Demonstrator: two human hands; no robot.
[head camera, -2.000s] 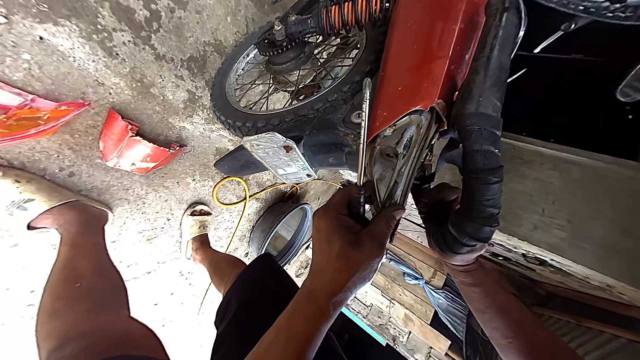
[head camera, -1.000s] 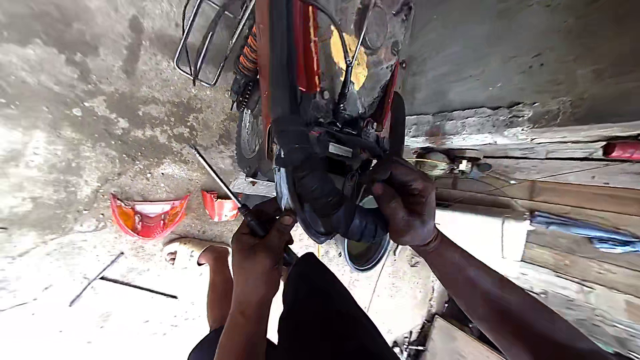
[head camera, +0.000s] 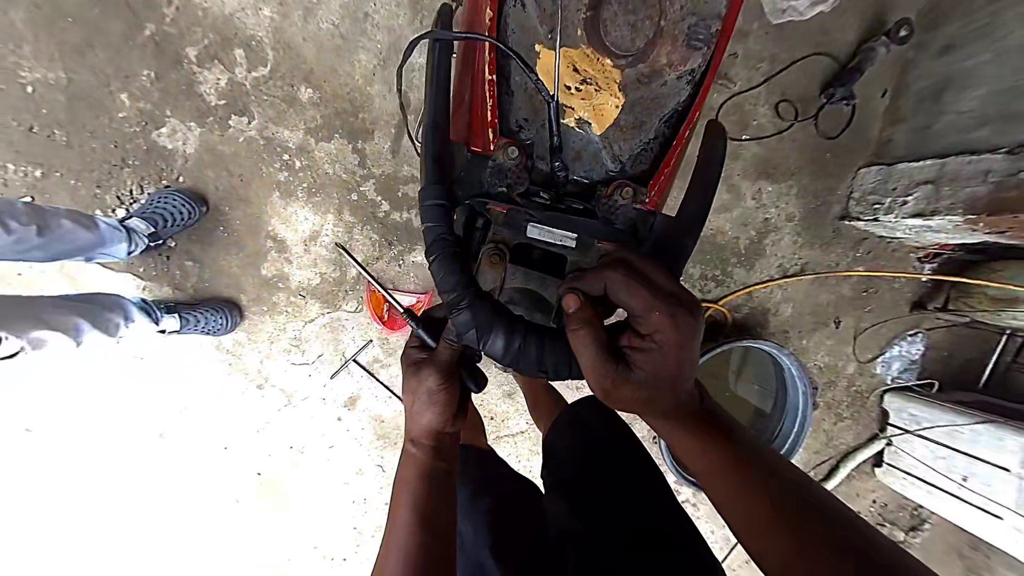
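A motorcycle's rear end fills the upper middle, with a grab rail (head camera: 512, 336) wrapped in black tape curving round the tail. My left hand (head camera: 436, 376) is closed round the dark handle of a screwdriver (head camera: 384, 292), its shaft pointing up and left, beside the rail's left bend. At the right of the bend, my right hand (head camera: 632, 328) has its thumb and index finger bent together near the black plastic tail piece (head camera: 532, 280); whether they pinch something small cannot be told. Two rusty bolts (head camera: 512, 152) and a black cable (head camera: 552, 120) lie farther up, between red side panels (head camera: 480, 80).
An orange and red tail-light lens (head camera: 392, 308) and a T-handle tool (head camera: 352, 360) lie on the concrete. Another person's feet in clogs (head camera: 172, 216) stand at the left. A round basin of water (head camera: 756, 400), a yellow hose (head camera: 840, 274) and a shock absorber-like part (head camera: 864, 64) are at right.
My view has swung round to over the motorcycle's tail. My right hand has moved from the taped rail's outer side to the tail piece inside it. The screwdriver stays in my left hand.
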